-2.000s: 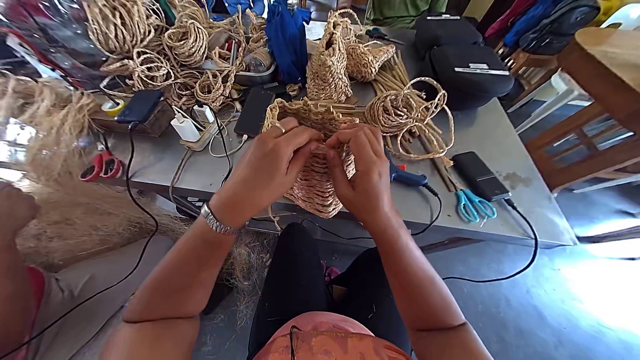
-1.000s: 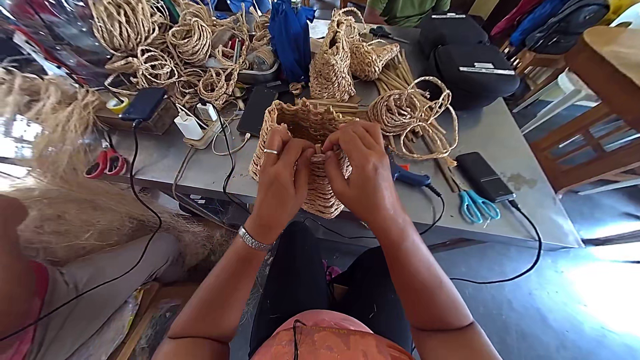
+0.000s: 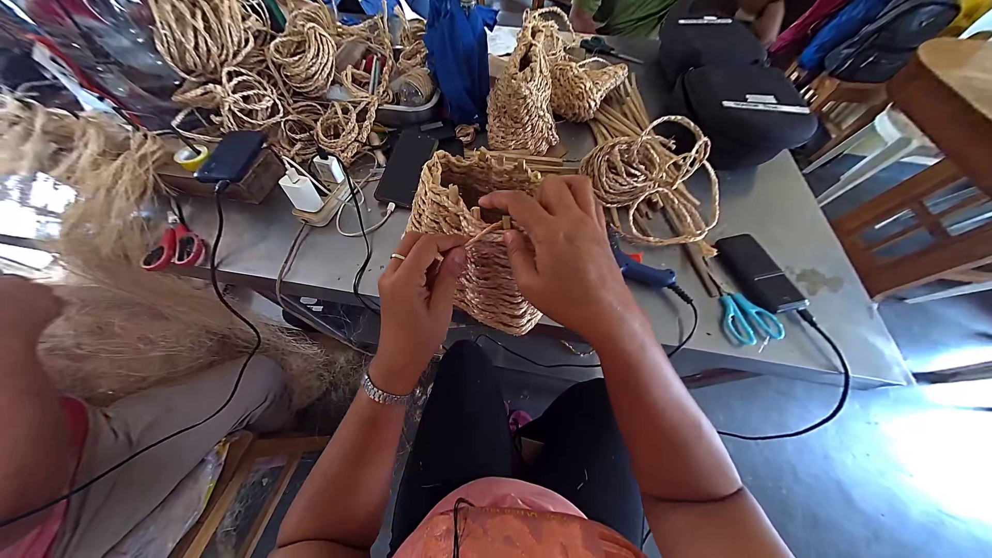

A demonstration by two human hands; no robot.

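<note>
A woven basket of twisted natural fibre [image 3: 496, 287] sits at the table's near edge, its open top facing up and short stakes standing along the rim. My left hand [image 3: 422, 283], with a ring and a wrist watch, pinches a thin fibre strand [image 3: 487, 231] at the basket's front left. My right hand [image 3: 562, 244] rests at the front right of the rim, thumb and forefinger apart around a stake by the strand. Whether its other fingers grip the wall is hidden.
Around the basket lie a coil of braided rope [image 3: 632, 174], a blue glue gun [image 3: 647, 273], teal scissors [image 3: 748, 316], a black power bank [image 3: 759, 271], red scissors [image 3: 174, 246] and a white charger [image 3: 301, 190]. Cables cross the table edge. Another person sits at left.
My left hand has moved down and left from the rim, drawing out a strand. The right hand's fingers have spread over the rim; earlier both hands' fingertips were close together there.
</note>
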